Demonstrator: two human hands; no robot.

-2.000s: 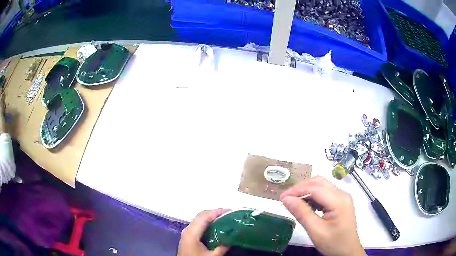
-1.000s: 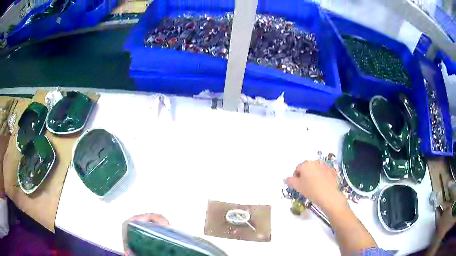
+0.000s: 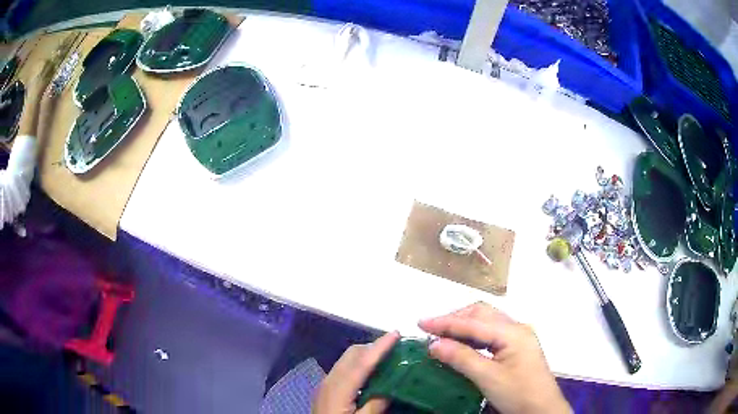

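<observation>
A glossy green shell (image 3: 421, 380) with a pale rim is held at the bench's front edge, partly cut off by the picture's bottom. My left hand (image 3: 354, 373) grips its left side. My right hand (image 3: 498, 356) is at its upper rim, thumb and fingertips pinching a small silver part (image 3: 433, 340) against the edge. The white glue cup (image 3: 461, 238) sits on the brown board (image 3: 421, 240), with the thin applicator stick (image 3: 483, 255) leaning in it.
The hammer (image 3: 599, 287) lies beside the loose badge pile (image 3: 603, 222). Green shells (image 3: 659, 206) crowd the right end. One shell (image 3: 231, 121) lies left of centre; others rest on the tan sheet (image 3: 113, 202). Blue bins (image 3: 558, 61) stand behind the post (image 3: 483, 34). Another person's sleeve (image 3: 18, 182) shows at left.
My right hand has moved from the badge pile to the held shell's rim. Since the first frame, a shell was laid left of centre and the stick left in the cup. The camera view has shifted.
</observation>
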